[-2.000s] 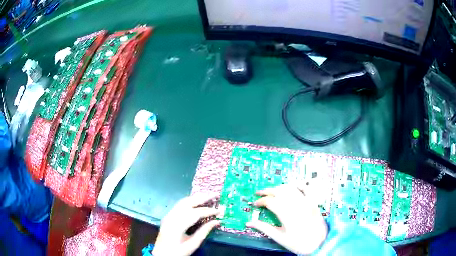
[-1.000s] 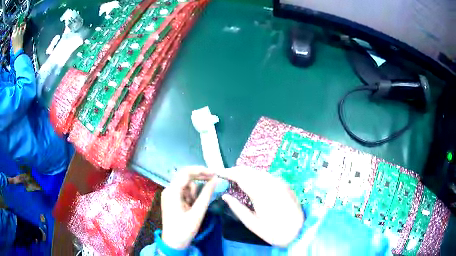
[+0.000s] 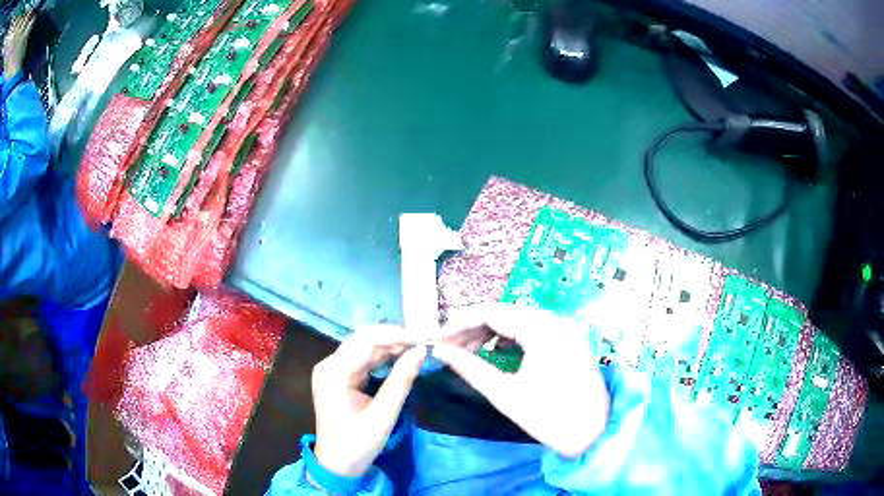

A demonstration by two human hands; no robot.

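A white label strip (image 3: 420, 281) with a small roll at its far end runs toward me over the front edge of the green mat. My left hand (image 3: 366, 392) and my right hand (image 3: 528, 373) meet at its near end, thumbs and index fingers pinching it. Whether a label is peeled off cannot be seen. Right beside my right hand, green circuit boards (image 3: 572, 262) lie in a row on a pink bubble wrap sheet (image 3: 499, 223); my right hand and sleeve cover part of them.
Stacked boards between red bubble wrap layers (image 3: 218, 116) stand at the left. Loose red bubble wrap (image 3: 199, 387) lies in a brown box (image 3: 121, 325) below. A mouse (image 3: 569, 44), a scanner (image 3: 771, 136) with looped cable and a monitor edge are at the back. A blue-sleeved person (image 3: 48, 213) is far left.
My hands have moved from the boards to the label strip and pinch its near end. The strip's near part now stands straighter toward me. The view has shifted left and down.
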